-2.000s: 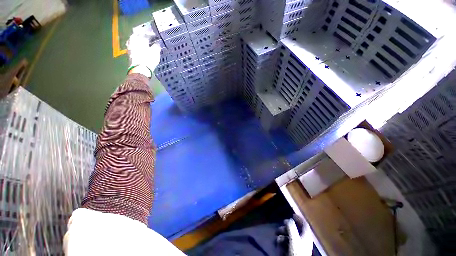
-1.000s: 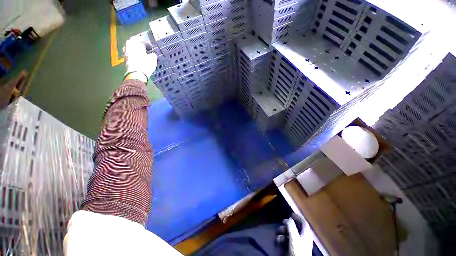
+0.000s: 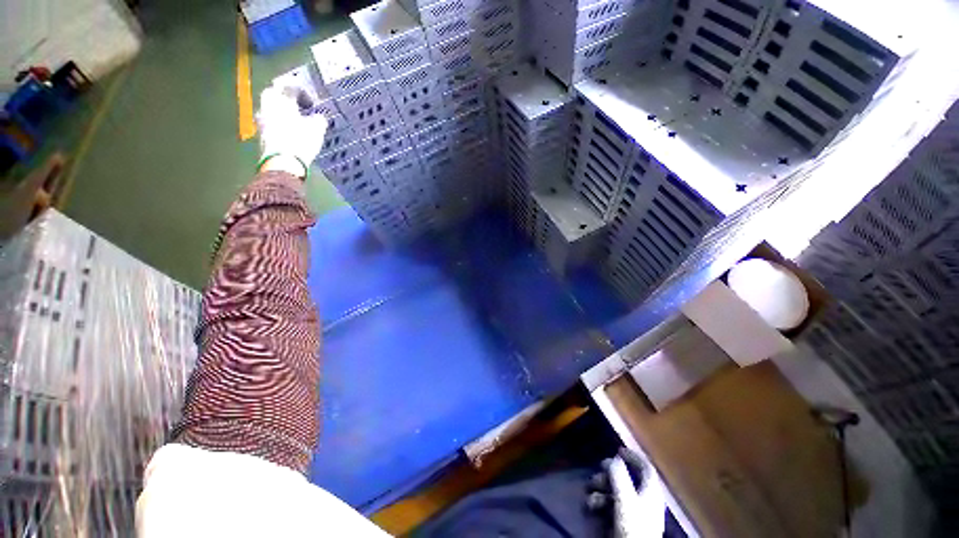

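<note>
My left hand [image 3: 291, 128], in a white glove with a green cuff edge, is at arm's length on the top end of the leftmost column of stacked grey slotted metal parts [image 3: 363, 142]. The glare on the glove hides whether the fingers grip a part. My right hand [image 3: 637, 502], also in a white glove, is at the bottom edge beside the bench, partly cut off. Small dark shapes lie at its fingers; I cannot tell whether it holds something.
The stacks stand on a blue surface [image 3: 410, 378]. More slotted parts [image 3: 673, 116] rise at the back. The bench at right bears a cardboard pad [image 3: 736, 452], round white discs [image 3: 769, 294] in a carton and a thin dark tool [image 3: 841, 422]. Wrapped parts [image 3: 116, 347] stand at left.
My left hand stays at the leftmost column, with its fingers shifted slightly. My right hand shows a little more at the bottom edge. The view has shifted slightly.
</note>
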